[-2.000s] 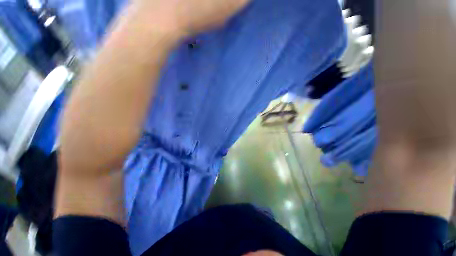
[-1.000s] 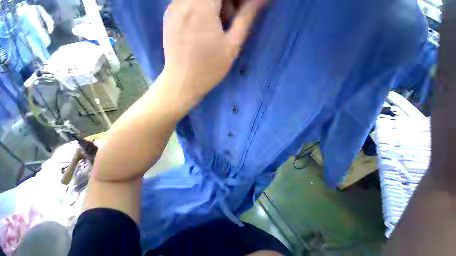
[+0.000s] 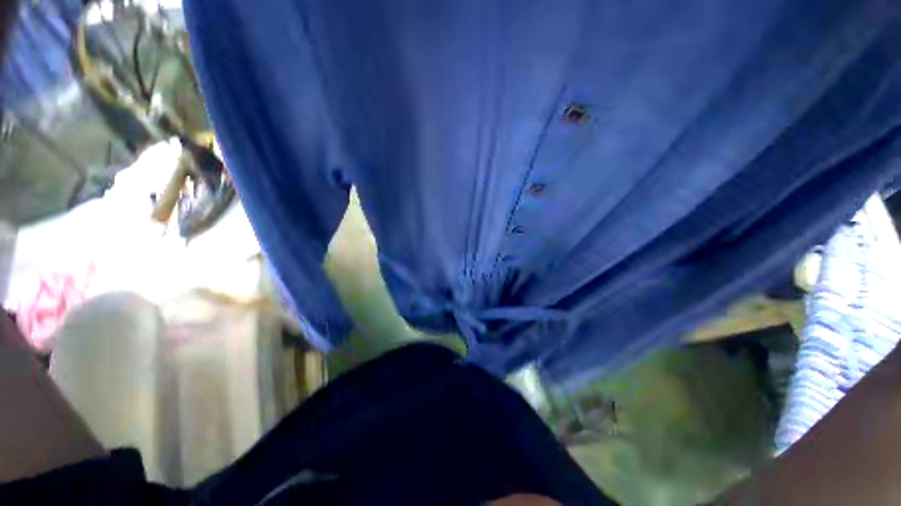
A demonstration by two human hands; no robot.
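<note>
The blue dress (image 3: 425, 128) hangs upright close in front of me and fills the upper middle of the view. Small dark buttons (image 3: 536, 188) run down its front to a gathered waist. The waist tie (image 3: 514, 314) is knotted there. One sleeve hangs at the left, with a gap between it and the body. Only my forearms show, cut off at the lower left and lower right edges. Both hands are out of the picture, so what they hold cannot be seen.
At the left is a white pressing table (image 3: 128, 227) with a blurred iron (image 3: 203, 198) on it. A pink garment (image 3: 54, 304) and a pale padded board (image 3: 107, 366) lie nearer. Pale blue-white striped garments (image 3: 850, 316) hang at the right. Green floor (image 3: 672, 420) shows below.
My left hand has left the dress front and gone out of view; its forearm is now at the lower left edge. The dress fills more of the view, and its waist tie hangs centrally.
</note>
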